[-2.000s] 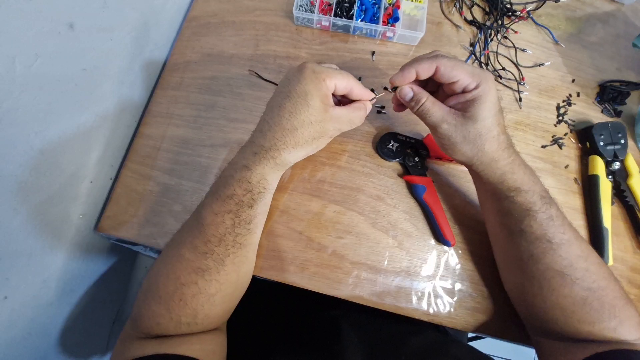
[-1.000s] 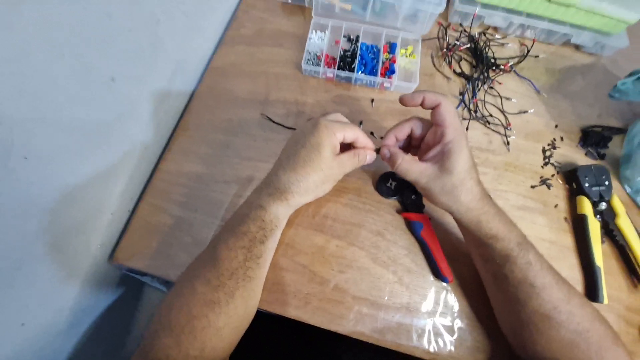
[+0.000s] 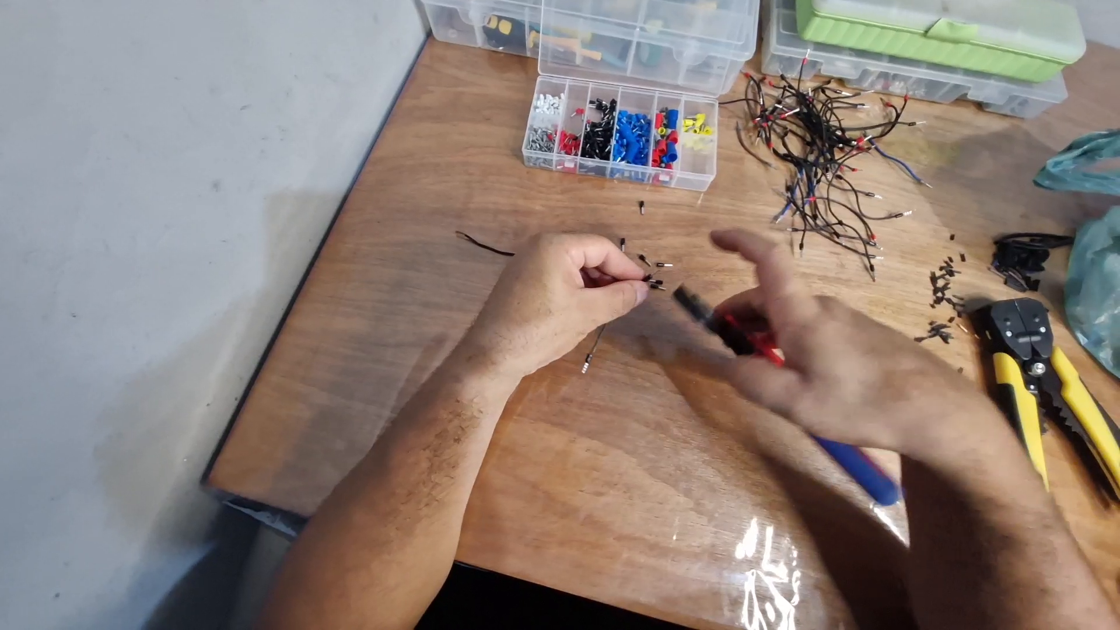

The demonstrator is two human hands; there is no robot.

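Between thumb and forefinger, my left hand (image 3: 569, 297) pinches a thin black wire; a black ferrule shows at the fingertips, though loose ferrules close by make its end hard to separate. Below this hand, a wire end with a pale metal tip (image 3: 588, 360) sticks out over the table. My right hand (image 3: 822, 367), blurred by motion, holds a red-and-blue ferrule crimper (image 3: 853, 468), its dark head pointing towards my left fingertips without touching them. Loose black ferrules (image 3: 663, 264) lie just beyond those fingertips. Another black wire (image 3: 483, 245) lies left of my left hand.
Behind my hands stands a clear compartment box (image 3: 621, 173) of coloured ferrules, lid raised. A tangle of short wires (image 3: 822, 149) lies to its right. Yellow-and-black wire strippers (image 3: 1019, 385), black scraps (image 3: 943, 284) and a teal plastic bag (image 3: 1098, 280) are at the right. A green-based container (image 3: 936, 44) stands behind.
My right hand has left my left fingertips and picked up the crimper, which lay on the table in both earlier frames. My left hand still pinches the wire.
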